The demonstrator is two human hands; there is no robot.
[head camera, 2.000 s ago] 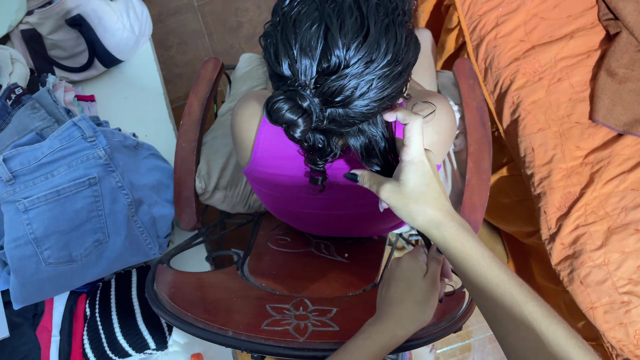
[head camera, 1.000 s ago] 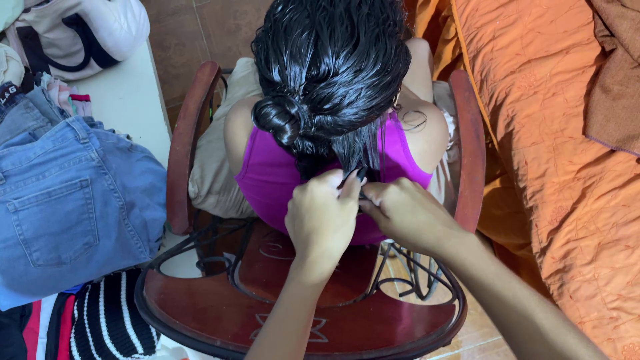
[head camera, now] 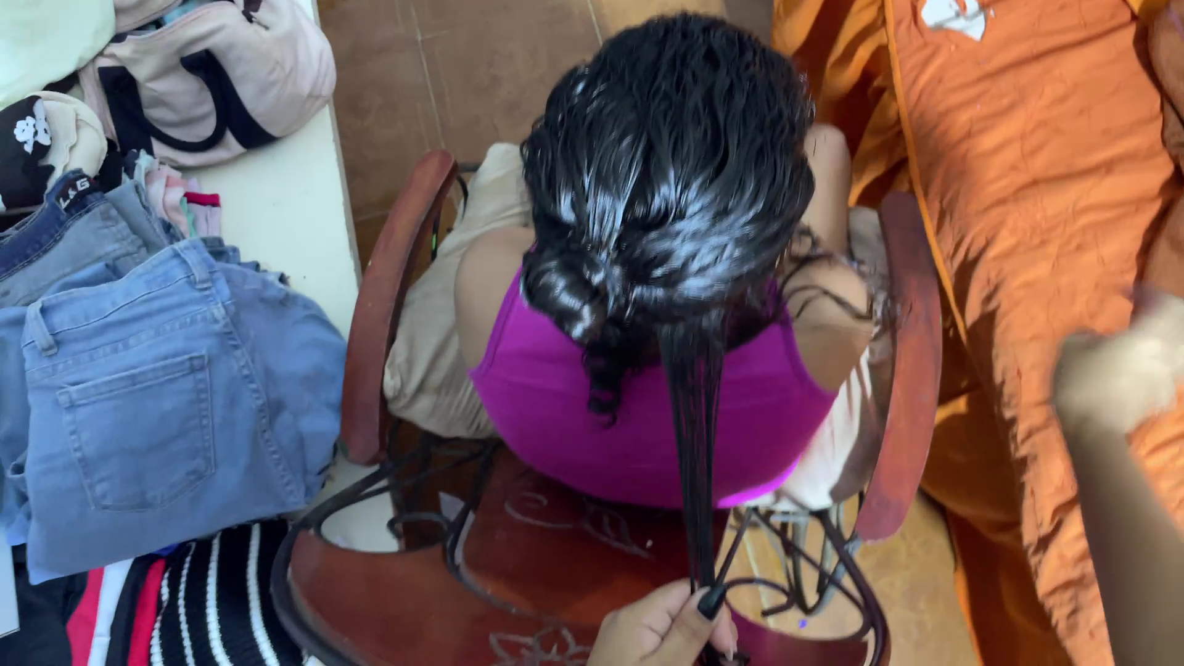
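Observation:
A person in a magenta top [head camera: 592,425] sits with their back to me, their wet black hair [head camera: 675,185] gathered partly in a twisted bun [head camera: 564,291] at the left. From the nape hangs a straight, smooth section of hair [head camera: 692,416]. My left hand [head camera: 661,624], at the bottom centre, pinches that section low down between thumb and fingers and holds it taut over the chair back. My right hand [head camera: 1119,370] is away at the far right above the orange bedding, blurred; its fingers and anything in them cannot be made out.
The wooden chair [head camera: 911,370] has curved arms and a carved back with dark metal scrolls. Folded blue jeans [head camera: 148,407] and other clothes lie on a white surface [head camera: 277,203] at the left, below a pink bag [head camera: 268,74]. An orange bedspread [head camera: 1027,185] covers the right side.
Both hands were together at the hair section one second ago. My left hand has moved down along it and the section is stretched long; my right hand has let go and moved far right.

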